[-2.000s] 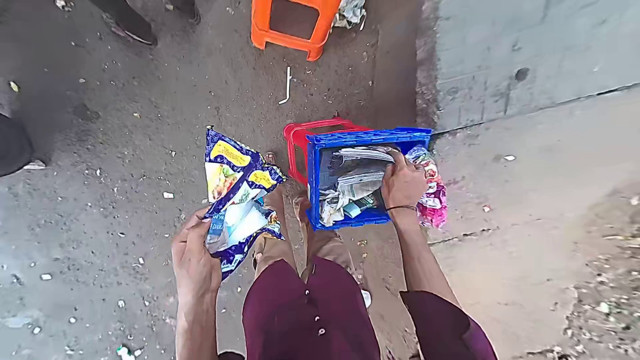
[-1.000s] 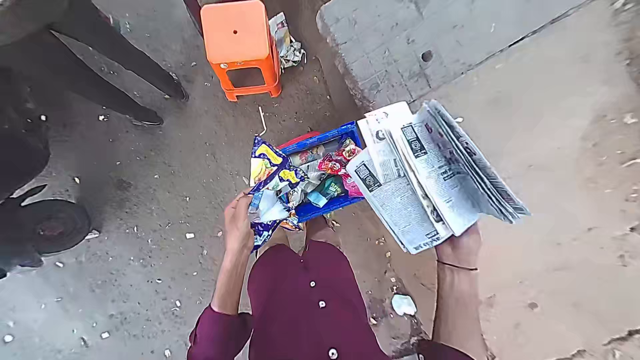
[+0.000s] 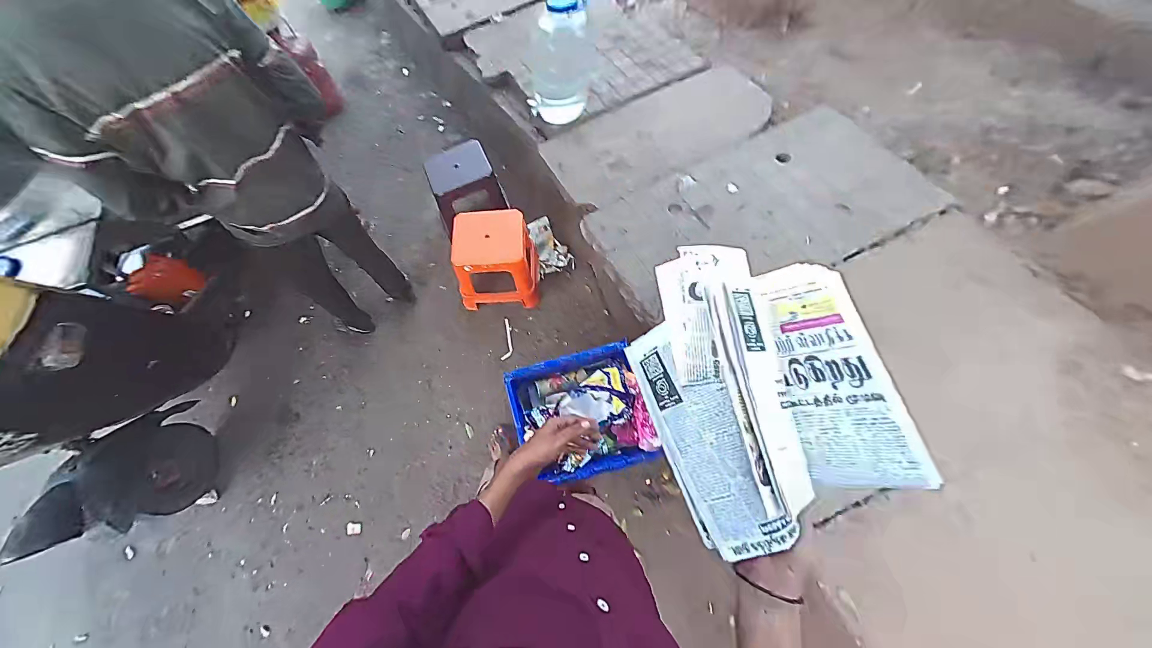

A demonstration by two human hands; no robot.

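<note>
My right hand grips the lower end of a stack of folded newspapers, which fans out over the paving right of the crate. My left hand is over the blue plastic crate, palm down on or just above its contents; whether its fingers touch anything I cannot tell. A blue-and-yellow plastic packet lies inside, with a pink wrapper at the right side and other crumpled packaging around them. The papers' left edge overlaps the crate's right rim.
An orange plastic stool stands beyond the crate, a dark stool behind it. Crumpled paper lies beside them. A water bottle is at the top. A person stands at the upper left, near a parked motorbike.
My left hand has brought the blue-and-yellow packet down into the crate, where it now lies. The newspapers, in the crate at first, are out in my right hand. The view has swung upward.
</note>
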